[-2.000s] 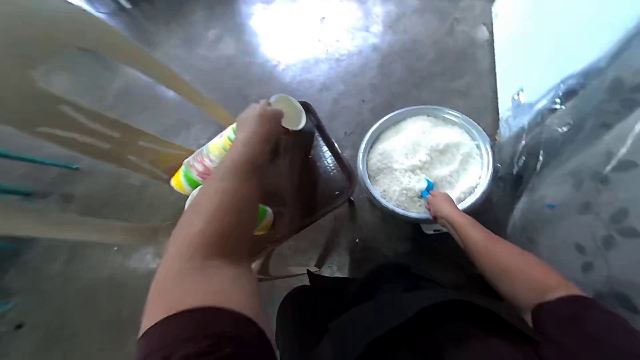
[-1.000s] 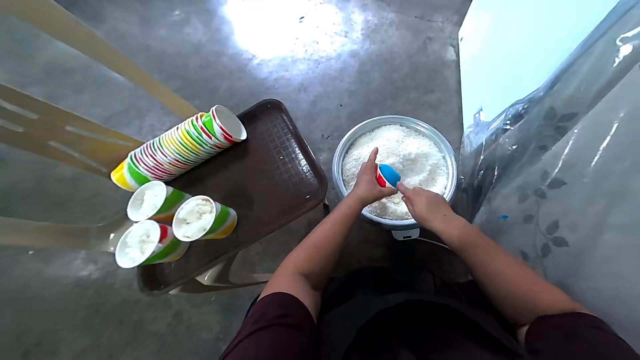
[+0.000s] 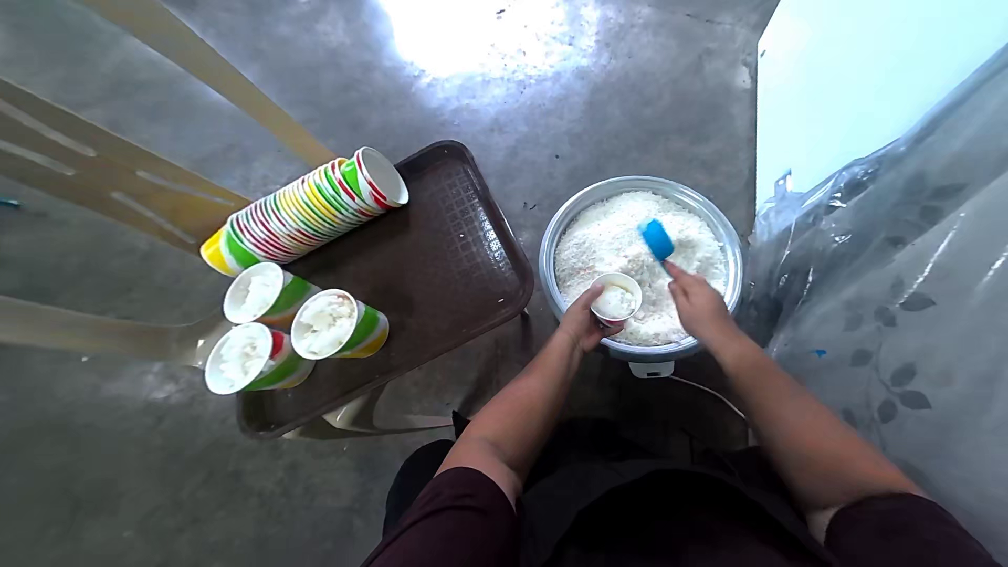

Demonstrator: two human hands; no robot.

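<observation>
Below me to the right stands a large round metal pot (image 3: 561, 223) full of white cooked rice (image 3: 598, 236). My left hand (image 3: 583, 321) holds a paper cup (image 3: 627, 282) with some rice in it, over the pot's near left part. The handle of a blue scoop (image 3: 657, 239) is in my right hand (image 3: 698, 305); its head is over the rice. On a brown tray (image 3: 441, 276) at the left lie a long stack of nested striped paper cups (image 3: 303, 213) and three rice-filled cups, one upper left (image 3: 258, 293), one right (image 3: 327, 324), one lower left (image 3: 242, 359).
The tray rests on a beige plastic chair (image 3: 142, 169), whose slatted back extends left. A white panel (image 3: 843, 87) and clear plastic sheeting with a leaf pattern (image 3: 898, 315) stand right of the pot. A white cord (image 3: 709, 387) runs from the pot's base across the grey floor.
My left hand has gone from the cup stack to the pot, now with a cup. The scoop was against the cup one second ago; now it is apart from it, farther over the rice.
</observation>
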